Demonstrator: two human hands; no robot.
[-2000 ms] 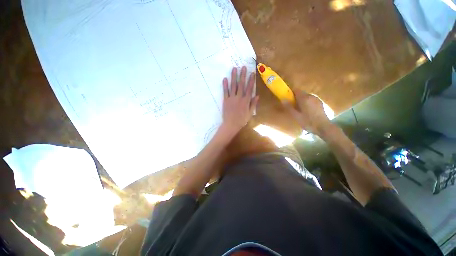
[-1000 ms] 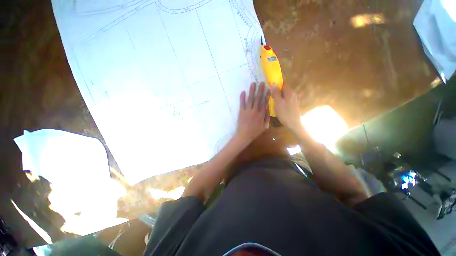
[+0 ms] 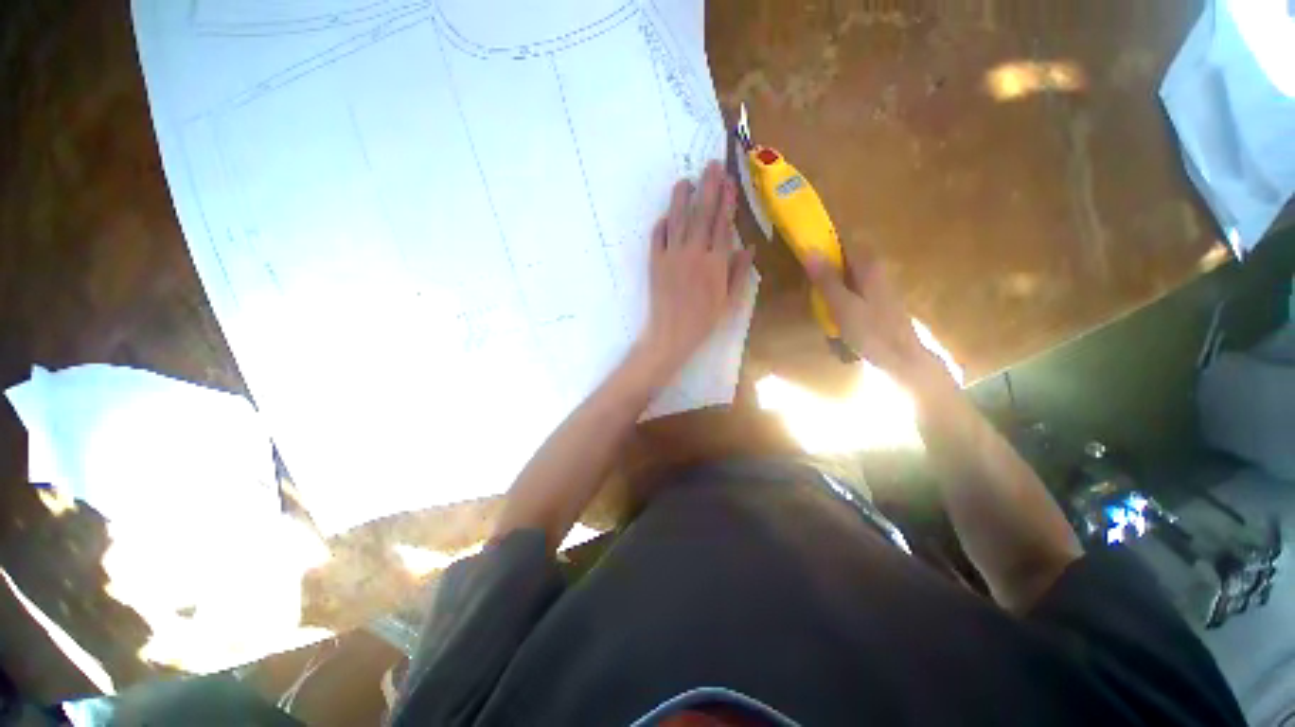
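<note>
The large white pattern sheet [image 3: 426,242] lies flat on the brown table, with fine dark straight and curved lines; its lower part is washed out by glare. My left hand [image 3: 696,270] lies on the sheet near its right edge, fingers pointing up. My right hand [image 3: 869,305] grips the rear part of the yellow cutter [image 3: 798,213], which has a red spot near its front. The cutter's tip is beside the sheet's right edge, and a narrow white paper strip [image 3: 753,189] lies along the cutter's left side. Whether the tip touches paper cannot be told.
White paper [image 3: 156,483] in strong glare lies at the lower left. Another white sheet [image 3: 1233,135] lies at the upper right on the table [image 3: 994,185]. Beyond the table's right edge are a shiny object [image 3: 1129,514] and dark metal parts on the floor.
The cutter has tilted to the left at its front, and my right hand has shifted right. My left hand has moved up and left. A narrow strip now shows beside the sheet's edge.
</note>
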